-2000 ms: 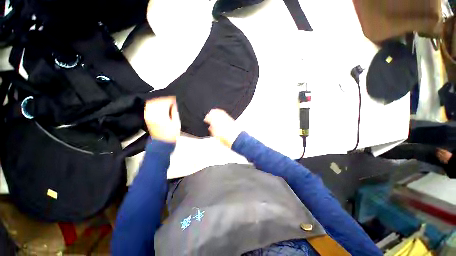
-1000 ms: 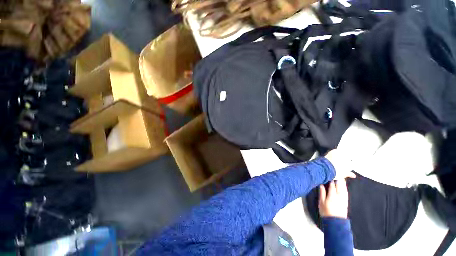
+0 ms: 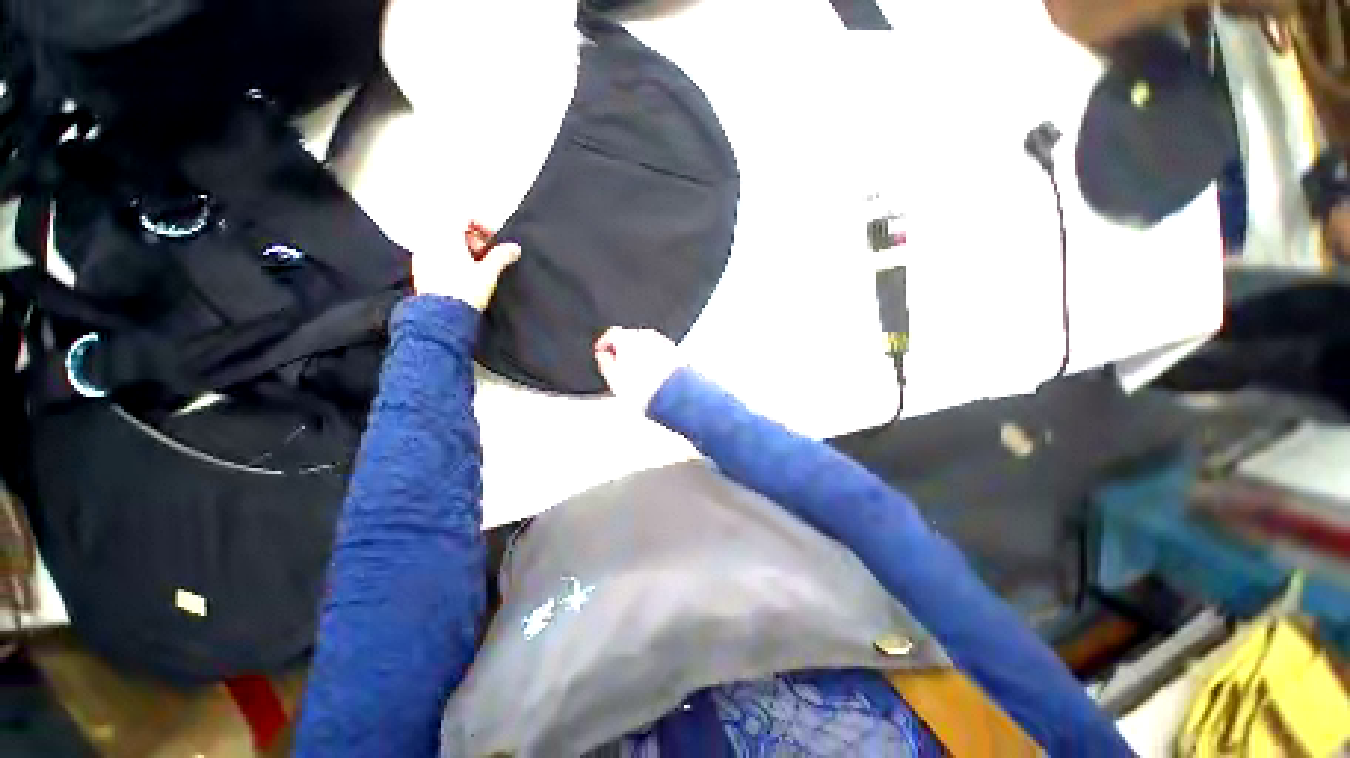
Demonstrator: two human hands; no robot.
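Note:
A black crescent shoulder bag [image 3: 629, 200] lies on the white tabletop [image 3: 800, 222] in front of me, its curved edge to the right. My left hand [image 3: 462, 270] is at the bag's left end, thumb toward the fabric; its grip there is partly hidden. My right hand [image 3: 637, 361] is at the bag's lower edge, with curled fingers pinching the edge. A slim wand [image 3: 891, 296] with a dark handle, yellowish end and thin cord lies to the right of the bag and touches neither hand.
A bag pile [image 3: 207, 282] with shiny rings lies on the left, and a labelled black bag [image 3: 193, 526] hangs over the edge. A black plug with its cord [image 3: 1060, 252] lies right of the wand. Another labelled black bag [image 3: 1147, 133] lies far right, with yellow material [image 3: 1270, 696] below.
The view swung left over cardboard boxes and came back to the right. The same bag is under both hands, and my left hand is slightly higher on it than two seconds ago.

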